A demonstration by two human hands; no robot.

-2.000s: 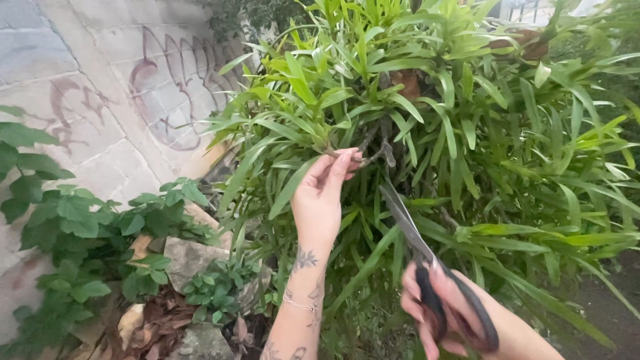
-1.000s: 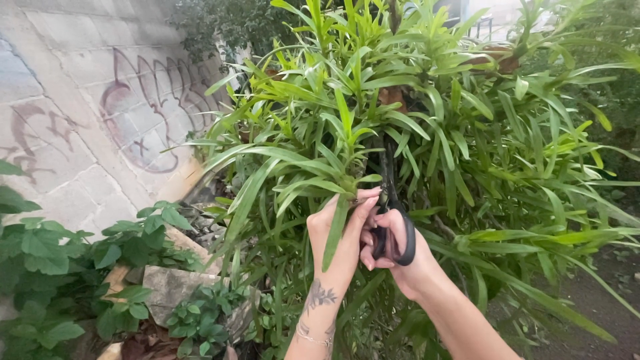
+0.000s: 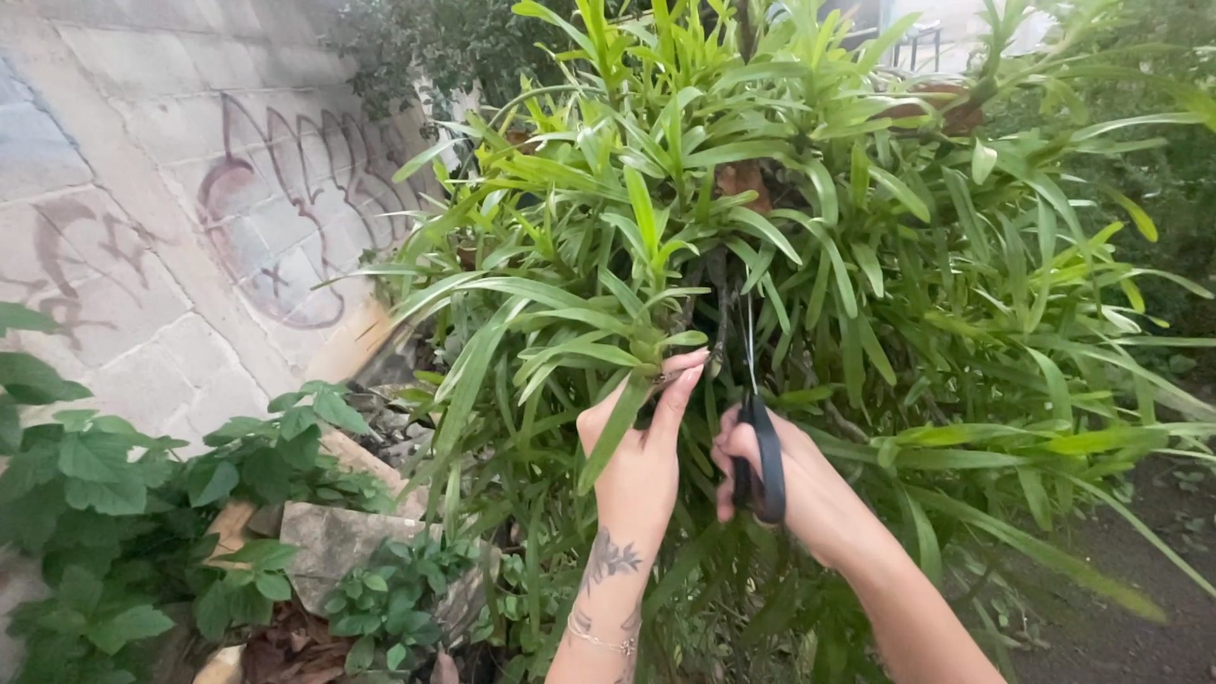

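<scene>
My left hand (image 3: 641,418) pinches a woody stem (image 3: 670,378) of a leafy shoot (image 3: 648,347) between thumb and fingers. Long strap-like leaves spread from that shoot over the hand. Just to its right, my right hand (image 3: 784,475) grips black-handled scissors (image 3: 763,461), the narrow blades pointing up into the bushy green plant (image 3: 855,313). The blades are seen nearly edge-on, apart from the pinched stem. A bare brown stem (image 3: 722,313) stands between the shoot and the blades; their tips are partly lost among the leaves.
A block wall (image 3: 180,218) with painted graffiti runs along the left. Below it are broad-leaved plants (image 3: 95,475), a stone block (image 3: 351,546) and dry leaves (image 3: 294,646). Dark ground (image 3: 1102,570) shows at the lower right.
Two seconds ago the scissors were lower right, away from my left hand; one second ago both hands were together at the stem. Now the scissors are a little to the right of it.
</scene>
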